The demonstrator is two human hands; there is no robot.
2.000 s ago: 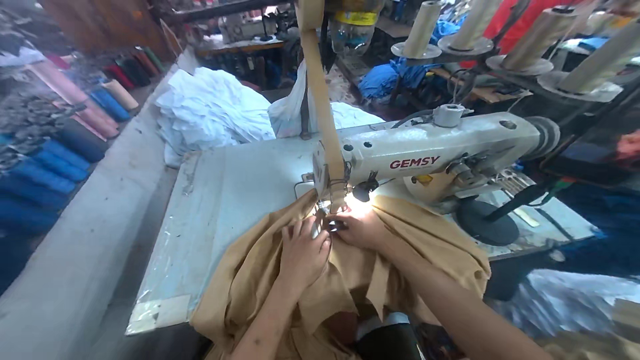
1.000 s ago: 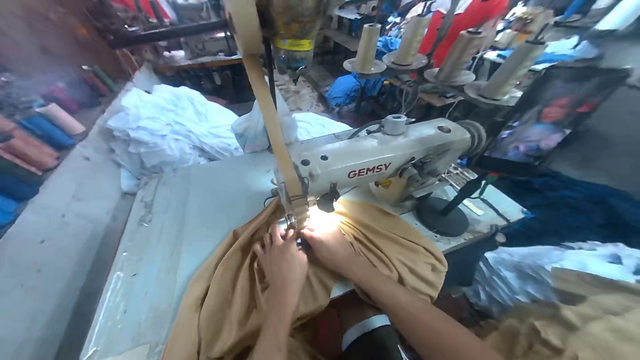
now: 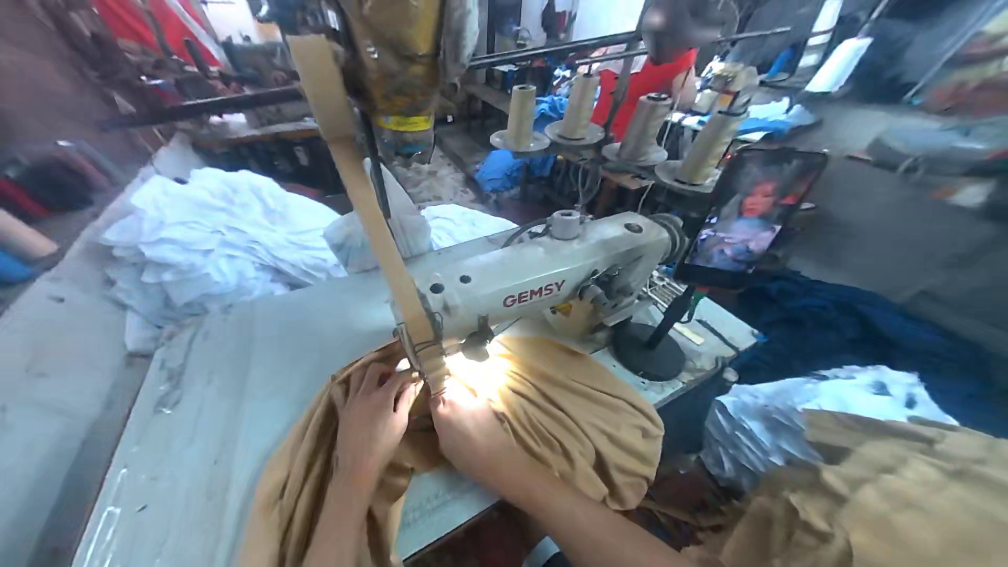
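A Gemsy industrial sewing machine [image 3: 543, 276] stands on a pale worktable, its lamp shining brightly at the needle area. Tan fabric [image 3: 583, 409] lies bunched under and around the needle end. A tan fabric strip [image 3: 378, 228] runs down from above into the guide at the presser foot. My left hand [image 3: 374, 425] rests on the fabric just left of the foot, thumb and fingertips close together at its edge. Close in front of the foot, my right hand [image 3: 472, 433] has its fingers curled on the fabric, partly washed out by glare. The needle itself is hidden.
White fabric [image 3: 228, 228] is heaped at the table's back left. Thread cones [image 3: 583, 106] stand behind the machine. A phone [image 3: 748, 216] on a round-based stand [image 3: 650, 350] is at the right. Beyond the table's right edge lie white cloth [image 3: 835, 409], tan cloth [image 3: 921, 496] and dark blue fabric [image 3: 874, 331].
The view has swung right, bringing the phone into sight. Both hands stay near the presser foot, and the tan fabric right of the needle has bunched into a rounder heap.
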